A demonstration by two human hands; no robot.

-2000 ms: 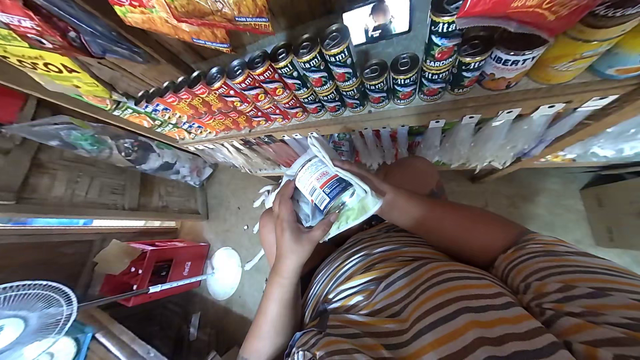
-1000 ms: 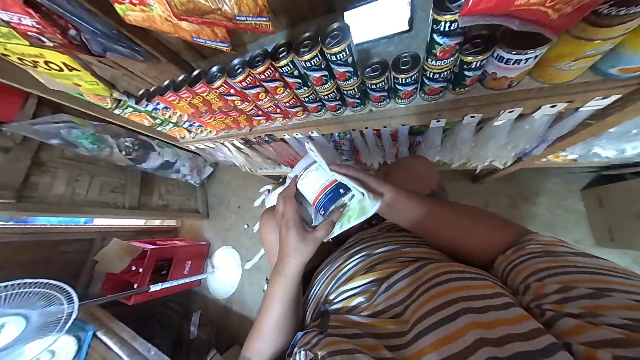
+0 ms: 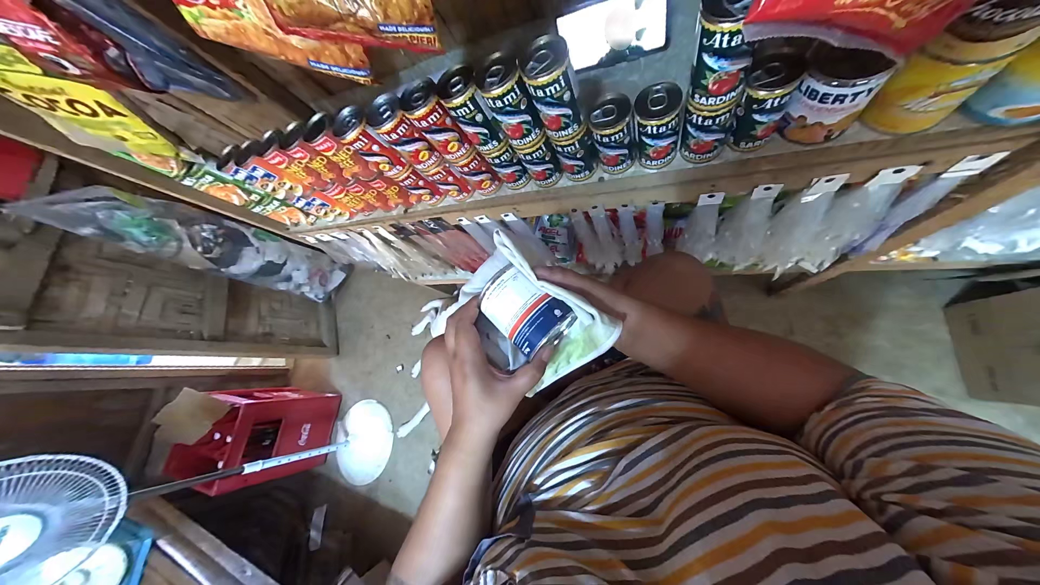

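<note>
My left hand grips a tin can with a white, red and dark blue label, fingers along its side and thumb near its lower end. A white cloth with a pale green patch lies behind and around the can. My right hand holds this cloth from the right side, its fingers partly hidden behind the folds. The can is tilted above my lap, in front of the striped shirt.
Rows of stacked sardine cans stand on a wooden shelf, with small plastic packs hanging below. A red crate, an electric fan and a round white base are at lower left. A cardboard box stands at right.
The can has turned in my left hand, so a different part of its label shows. The cloth has shifted slightly around it; both hands stay in about the same place.
</note>
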